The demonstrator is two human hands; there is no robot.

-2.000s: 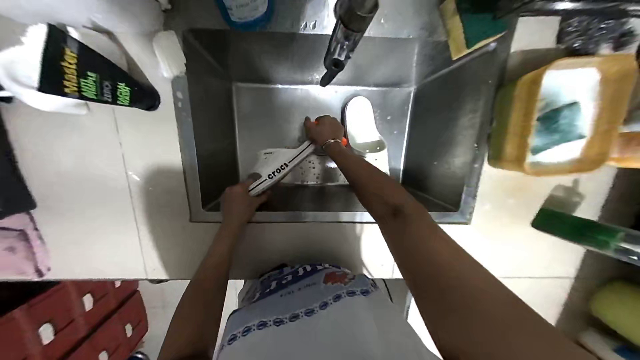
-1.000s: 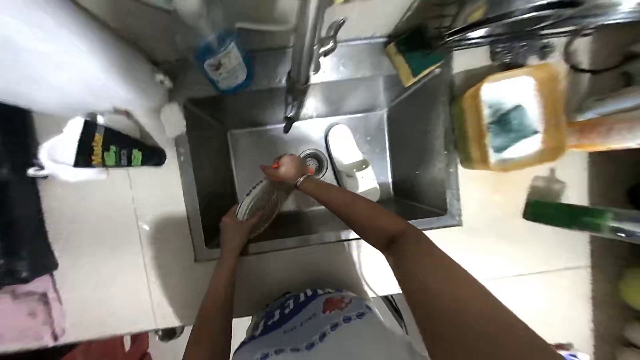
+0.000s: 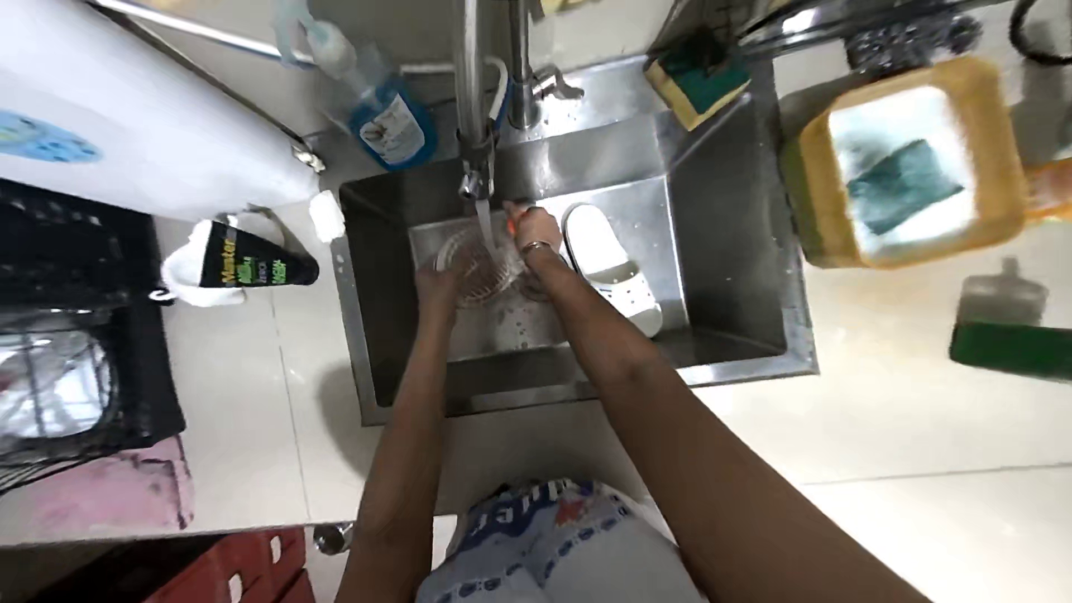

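Observation:
My left hand [image 3: 438,289] grips one end of a white Crocs clog [image 3: 481,266], whose treaded sole faces up in the steel sink. Water from the faucet [image 3: 473,180] runs down onto that clog. At its right side, my right hand [image 3: 536,230] is closed on a small orange-red object [image 3: 512,226], mostly covered by the fingers; its kind cannot be told. The second white clog [image 3: 610,268] lies upper side up on the sink floor, just right of my right hand and touching neither hand.
Around the sink [image 3: 737,364] stand a blue liquid bottle [image 3: 394,130], a green-yellow sponge [image 3: 699,75], a black tube [image 3: 260,257] and a white bar [image 3: 327,216]. A yellowish tub [image 3: 988,159] with a green pad and a green-handled brush [image 3: 1009,347] are at right.
The held clog showed its side strap two seconds ago; now its sole faces up. Water now runs from the faucet. The view has shifted.

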